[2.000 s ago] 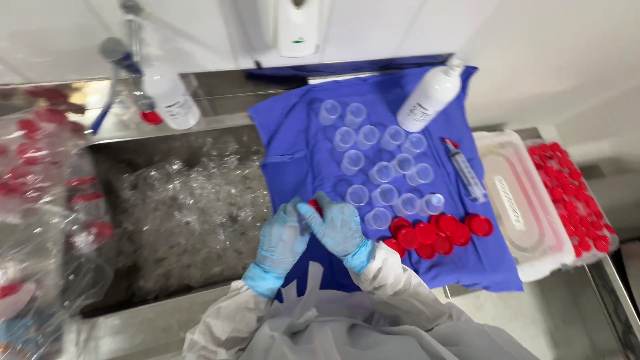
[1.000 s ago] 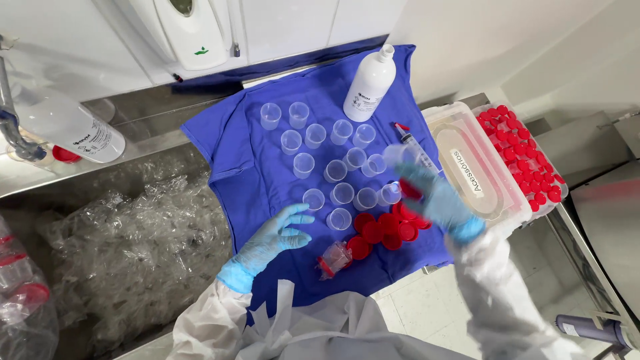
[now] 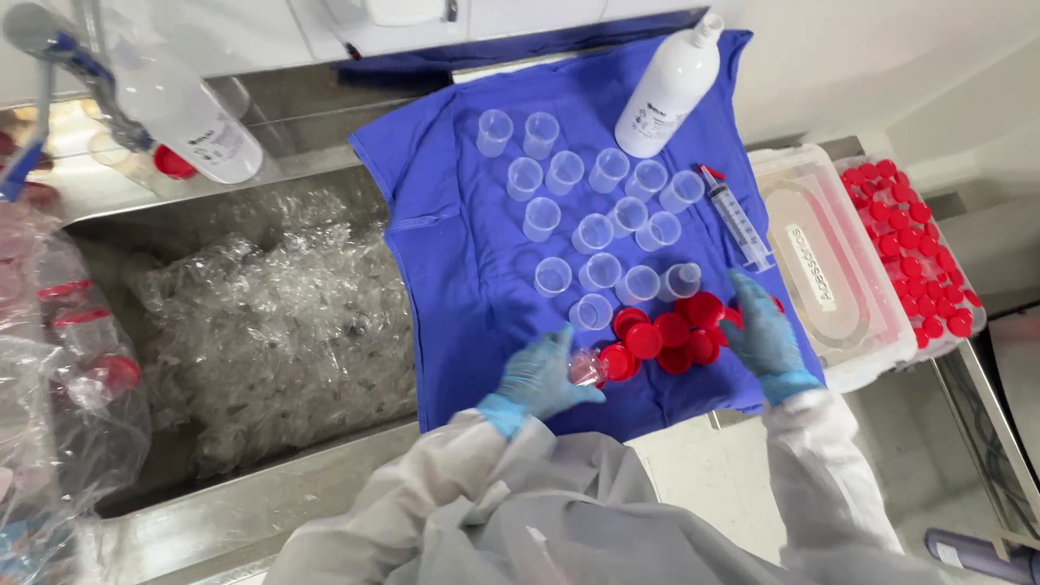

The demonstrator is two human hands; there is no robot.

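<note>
On a blue cloth [image 3: 479, 325] stand several clear plastic cups [image 3: 553, 277] without lids. Several red screw lids [image 3: 672, 329] lie in a heap along the near side of the cups. My left hand [image 3: 543, 375], in a light blue glove, is beside a wrapped clear cup with a red lid [image 3: 587, 367]; its fingers are spread, and whether they touch the cup is unclear. My right hand [image 3: 760, 331], also gloved, is at the right end of the lids, fingers apart. A large plastic syringe [image 3: 739, 219] with a red tip lies above it.
A white bottle [image 3: 668, 89] stands at the cloth's back; another [image 3: 191, 122] is by the faucet. Crumpled clear wrappers [image 3: 301, 325] fill the metal sink [image 3: 236, 505]. Bagged red-lidded cups [image 3: 81, 317] are at left. A lidded plastic box [image 3: 881, 325] and a container of red-capped items [image 3: 912, 244] are at right.
My right hand has moved down from the cups to the right end of the lids. My left hand has come to the wrapped cup. One cup in the near right row now has a small clear piece in it.
</note>
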